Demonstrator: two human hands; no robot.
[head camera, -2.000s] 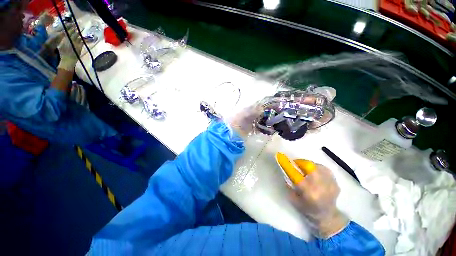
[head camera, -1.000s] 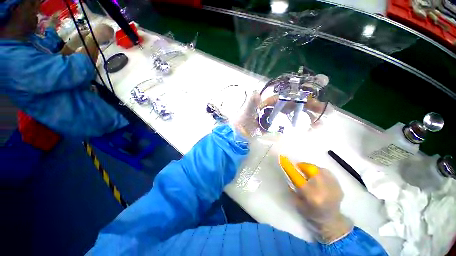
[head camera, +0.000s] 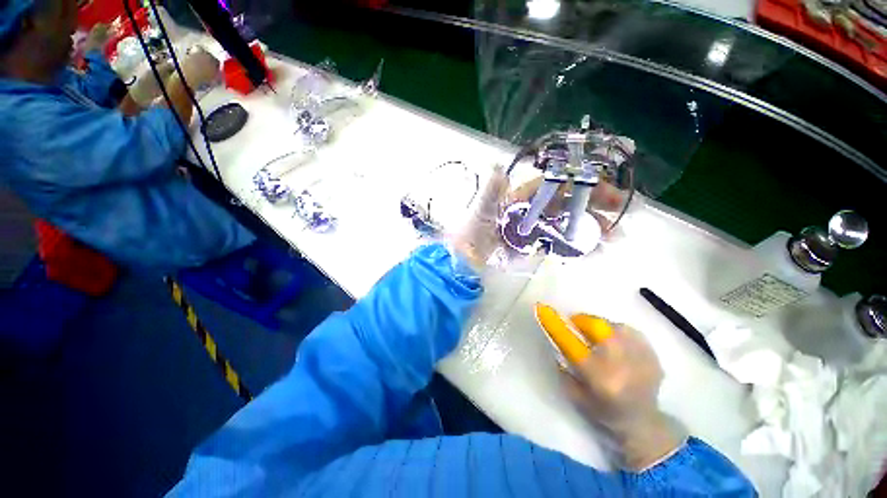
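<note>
My left hand, in a thin glove, holds a looped unit with a shiny body, two round ends and a dark ring-like loop. White strips cross the loop. A clear plastic bag spreads behind and around the unit. Part of my left hand is hidden by the unit. My right hand is below and to the right, apart from the unit, with orange-yellow finger cots on its fingers. A thin white edge of a wipe shows along these fingers.
Several looped units lie to the left on the white bench. A black stick, dispenser bottles and crumpled wipes are at right. A black disc and another person are far left.
Over the two seconds, the unit has turned in my left hand, so the white strips now point down towards me. The bag has risen more upright behind it. My right hand has barely moved.
</note>
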